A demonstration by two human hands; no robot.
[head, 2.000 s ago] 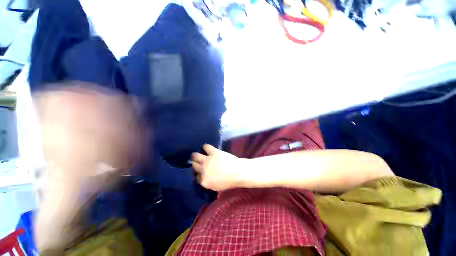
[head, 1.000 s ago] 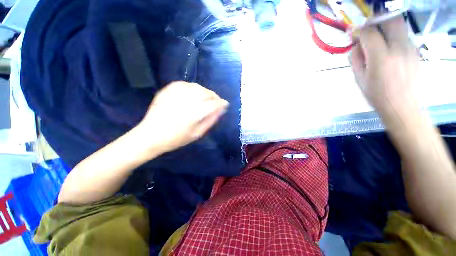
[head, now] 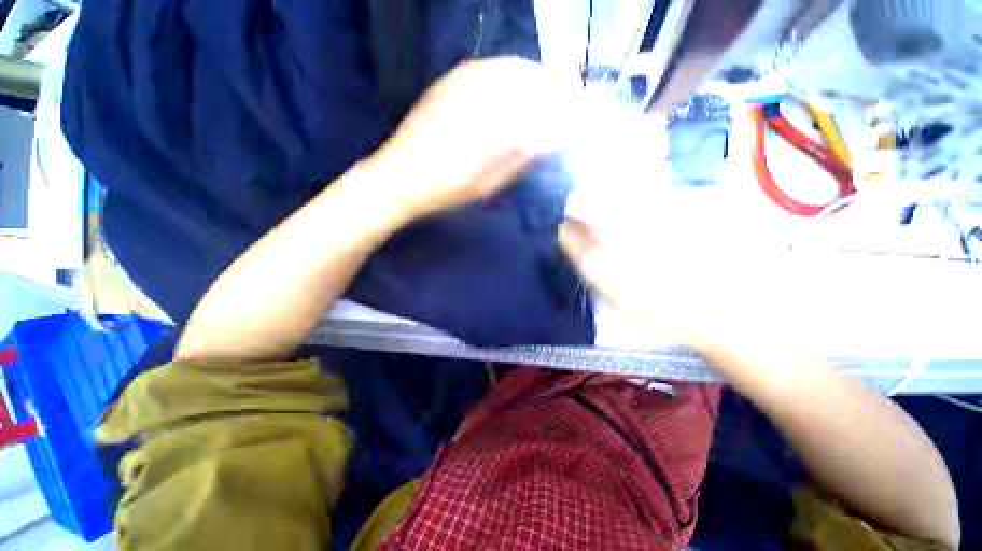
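Note:
The large dark navy garment piece (head: pixel 248 140) fills the left of the white table, with its lower corner over the front edge. My left hand (head: pixel 474 135) lies on the cloth near the needle area (head: pixel 587 75), fingers bent at its edge; whether they pinch it is unclear. My right hand (head: pixel 614 253) is just right of the cloth edge, fingertips at the cloth, mostly washed out by glare. What its fingers do is hidden. The glare also hides the cloth between the hands.
Scissors with red and yellow handles (head: pixel 791 167) lie right of the needle area. Thread waste (head: pixel 926 178) lies farther right. The table's front edge (head: pixel 646 361) runs above my red checked apron (head: pixel 517 474). A blue crate (head: pixel 65 420) stands at lower left.
My right hand has moved left from beside the scissors to the cloth edge. My left hand and the navy cloth have moved right and up towards the needle area. The view has shifted.

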